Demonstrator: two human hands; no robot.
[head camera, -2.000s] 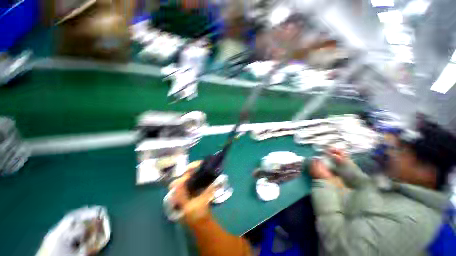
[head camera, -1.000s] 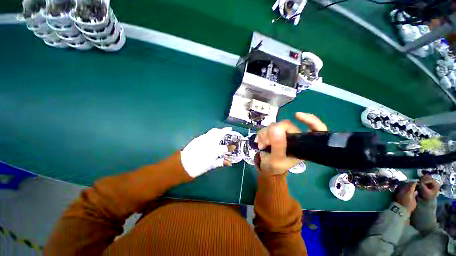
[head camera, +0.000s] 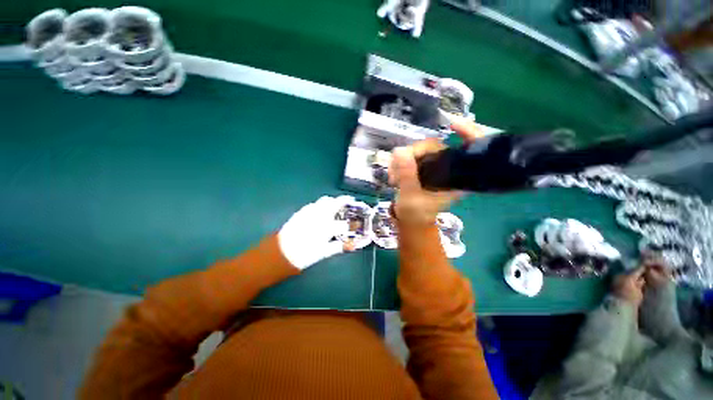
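Note:
My left hand (head camera: 313, 232), in a white glove, holds a white plastic housing (head camera: 357, 223) on the green bench. A second housing (head camera: 384, 225) touches it on the right, and a third (head camera: 450, 234) lies right of my right forearm. My bare right hand (head camera: 423, 176) grips the black electric screwdriver (head camera: 489, 166), which lies nearly level in view. Its tip is hidden behind my fingers, over the front block of the silver-grey screw feeder (head camera: 400, 98).
Stacked housings (head camera: 129, 47) stand at the far left. One housing (head camera: 453, 98) is beside the feeder and one (head camera: 405, 13) on the belt (head camera: 274, 31). Loose housings (head camera: 575, 244), dense housing rows (head camera: 664, 223) and a neighbour's hands (head camera: 641, 279) are at right.
My right hand has moved the screwdriver away from the housings, up to the feeder's front block. My left hand has stayed on its housing. The view has shifted slightly.

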